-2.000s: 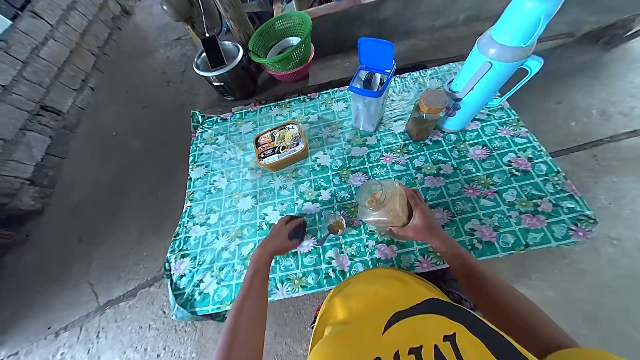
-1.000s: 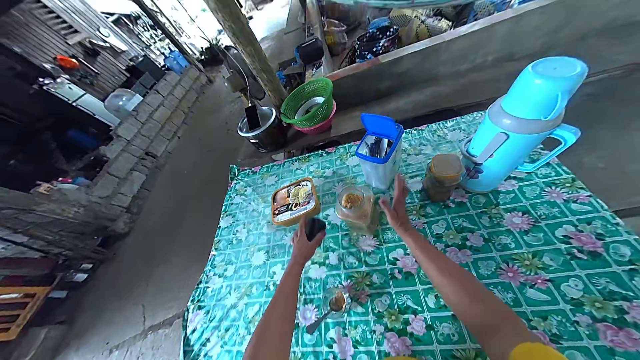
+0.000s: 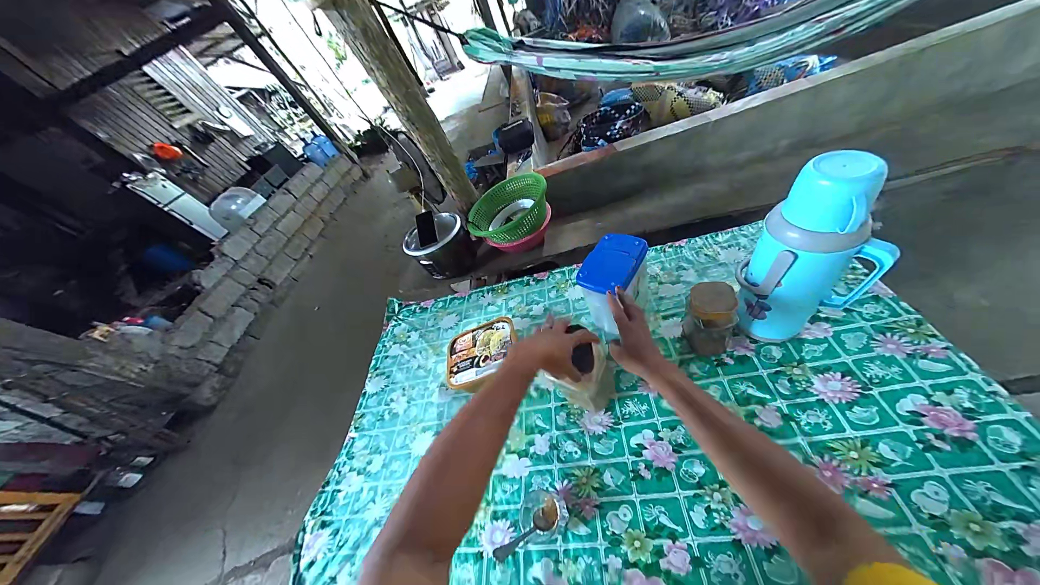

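My left hand (image 3: pixel 552 349) grips a black round lid (image 3: pixel 582 351) at the mouth of a clear jar (image 3: pixel 591 390) with pale contents. My right hand (image 3: pixel 632 329) touches the front of a clear plastic container (image 3: pixel 601 313) with its blue lid (image 3: pixel 613 262) down. A glass cup (image 3: pixel 543 512) with a spoon (image 3: pixel 513 546) in it is on the green floral tablecloth (image 3: pixel 658 504), nearer to me. Left of the jar lies a rectangular tub (image 3: pixel 481 354) with a printed lid. A brown-lidded jar (image 3: pixel 710 318) and a light-blue thermos jug (image 3: pixel 812 244) stand to the right.
Beyond the table are a green plastic basket (image 3: pixel 510 207) over a pink basin (image 3: pixel 524 237), a lidded pot (image 3: pixel 439 245), a wooden post (image 3: pixel 406 97) and a low concrete wall (image 3: pixel 772 122). A hammock (image 3: pixel 650 61) hangs behind. Stacked blocks (image 3: pixel 244 252) line the left.
The blue lid of the container, raised before, is down now. My left hand has brought the black lid onto the jar's mouth. The jar earlier stood nearer to me, beside the cup. The view has tilted up.
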